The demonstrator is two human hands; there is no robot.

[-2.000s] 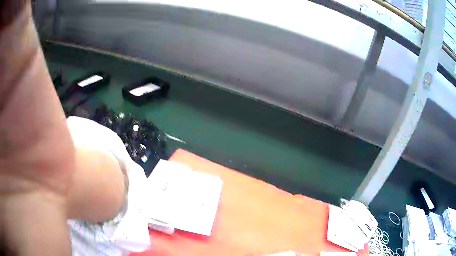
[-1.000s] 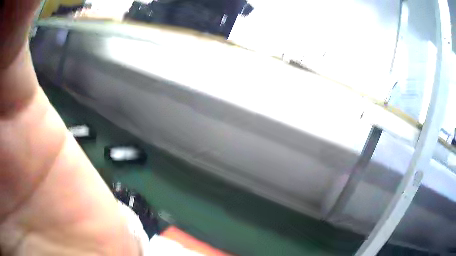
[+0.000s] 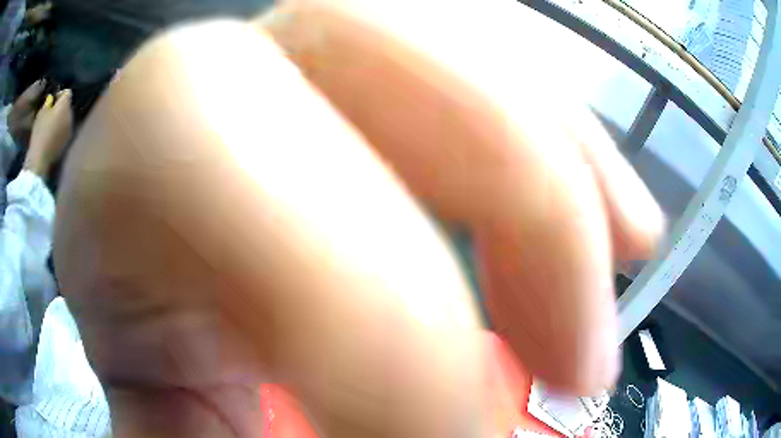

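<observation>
My left hand point(image 3: 342, 214) is very large and blurred, close to the camera. It covers the middle of the view, with its fingers bent and apart and nothing seen in them. My right hand is not in view. Parts of the red-orange mat point(image 3: 509, 376) show below and between the fingers. White leaflets point(image 3: 557, 412) lie at the mat's right end, partly cut off by the bottom edge. Pale rubber bands point(image 3: 610, 423) lie beside them. My hand hides most of the mat and belt.
A black box point(image 3: 651, 351) with white inside stands on the dark green surface at right. Stacks of white leaflets point(image 3: 676, 411) are at the lower right. A pale post point(image 3: 728, 184) rises by the grey guard. A neighbour's hands point(image 3: 53, 128) and white sleeves show at far left.
My left hand has moved from the left edge across the middle of the view. The camera view has tilted back down, showing the mat's right end, leaflets and rubber bands again.
</observation>
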